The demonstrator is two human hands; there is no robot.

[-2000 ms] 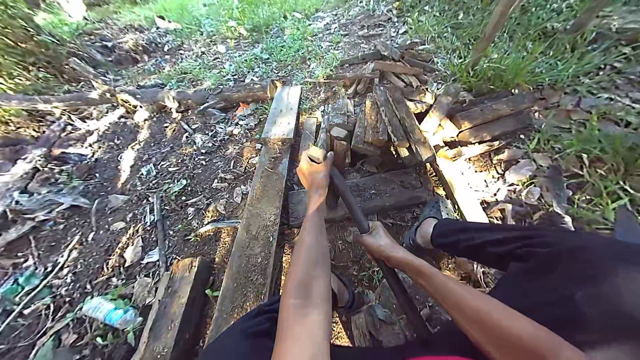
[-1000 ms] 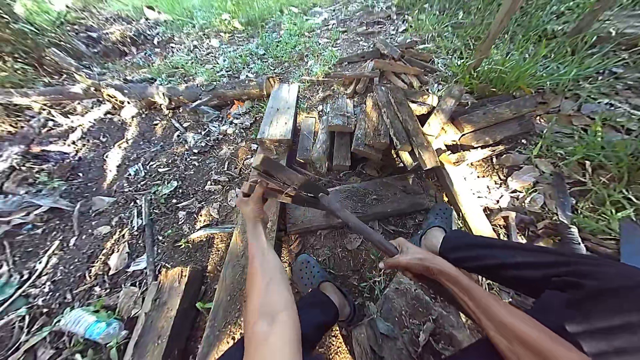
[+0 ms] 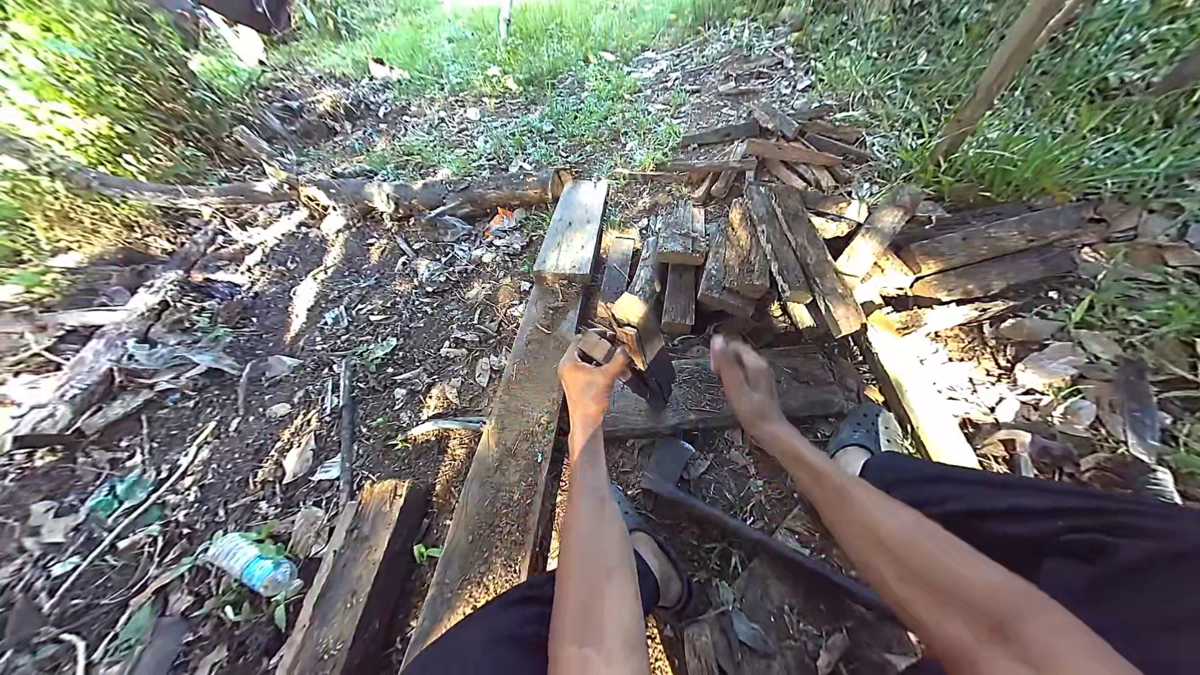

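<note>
My left hand (image 3: 593, 375) is closed around a short split piece of wood (image 3: 596, 347) above the cross beam. To its right my right hand (image 3: 745, 380) has its fingers apart and holds nothing. An axe with a dark head (image 3: 667, 464) and a long dark handle (image 3: 769, 544) lies on the ground between my feet. Behind the hands several short wood blocks (image 3: 682, 234) lie side by side. A thick wooden beam (image 3: 717, 398) lies crosswise below the hands. A long wooden plank (image 3: 506, 450) runs along the left, with a block (image 3: 574, 230) on its far end.
Split wood (image 3: 797, 150) is heaped farther back, and weathered logs (image 3: 1008, 239) lie at the right. A squared timber (image 3: 361, 572) and a plastic bottle (image 3: 251, 562) are at the lower left. A long branch (image 3: 422, 195) crosses the ground behind. My clog-shod feet are beside the beam.
The axe, held in my right hand one second ago, now lies on the ground. My right hand has let go of its handle and moved forward.
</note>
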